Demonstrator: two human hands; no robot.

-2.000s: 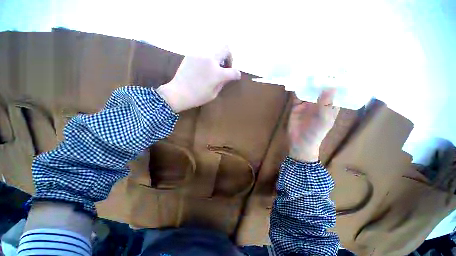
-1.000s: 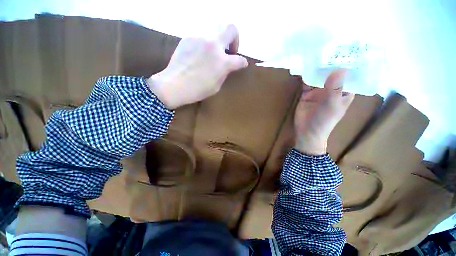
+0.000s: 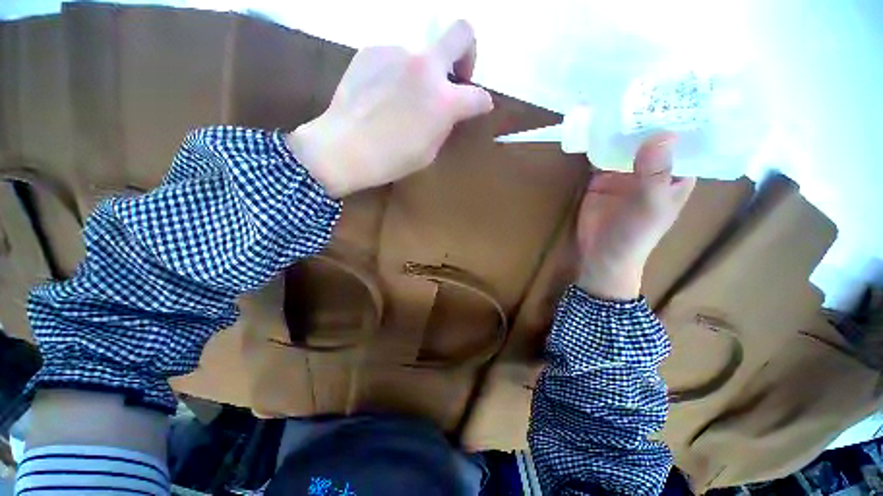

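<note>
Brown tote bags [image 3: 484,208] lie overlapping in a row, with curved handles [image 3: 502,320] on them. My left hand [image 3: 392,121] is at the far edge of a bag, thumb and forefinger closed on its top edge; a pointed brown flap sticks out to the right of the fingers. Whether a scrap is also pinched there cannot be told. My right hand [image 3: 629,218] holds a translucent white squeeze bottle [image 3: 668,102] with a printed label, lying sideways with its cap end to the left, by the flap. The nozzle is washed out in the glare.
The bright white table top [image 3: 813,77] shows beyond the bags. A dark blurred thing [image 3: 867,310] is at the right edge. Below the bags are my dark apron [image 3: 368,460] with blue lettering and dark, cluttered items at both lower sides.
The bags and both hands have shifted up slightly in the picture. The bottle shows more clearly, with its cap end nearer the left hand. A pointed flap and a white gap under it now show.
</note>
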